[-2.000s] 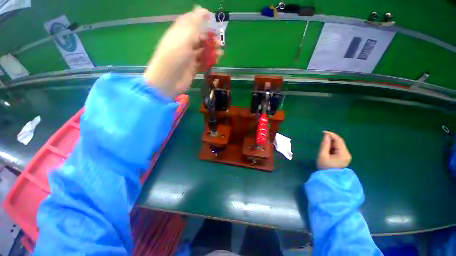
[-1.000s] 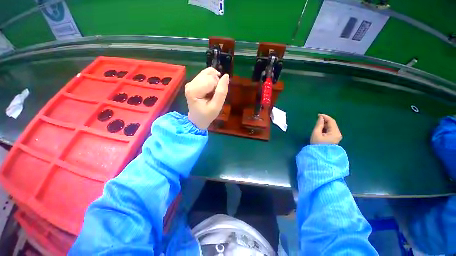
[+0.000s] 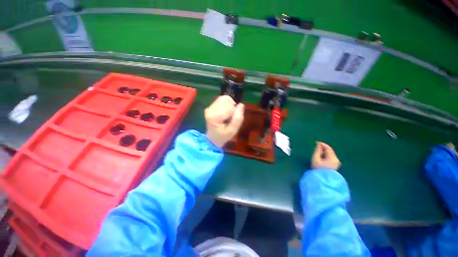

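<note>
My left hand (image 3: 223, 119) is a fist over the left station of the reddish-brown press fixture (image 3: 261, 156). It closes around the left clamp's handle, which is hidden inside it. The right toggle clamp's red handle (image 3: 275, 119) lies down toward me, untouched. My right hand (image 3: 325, 156) rests over the bench right of the fixture, fingers curled together; a dark spot shows between them, and I cannot tell whether it is a part or shadow. Dark round parts (image 3: 147, 117) lie in several pockets of the red compartment tray (image 3: 75, 158) at the left.
A white paper scrap (image 3: 282, 142) lies at the fixture's right edge. A crumpled white tissue (image 3: 23, 109) is at far left. A pale-rimmed ring (image 3: 391, 134) lies on the bench at right. A neighbour's blue sleeve (image 3: 442, 173) is at the right edge. More trays are stacked beneath the tray.
My left hand came down from high above the fixture, bringing the left clamp handle down, and has stayed low since. My right hand has barely moved. The camera view has shifted.
</note>
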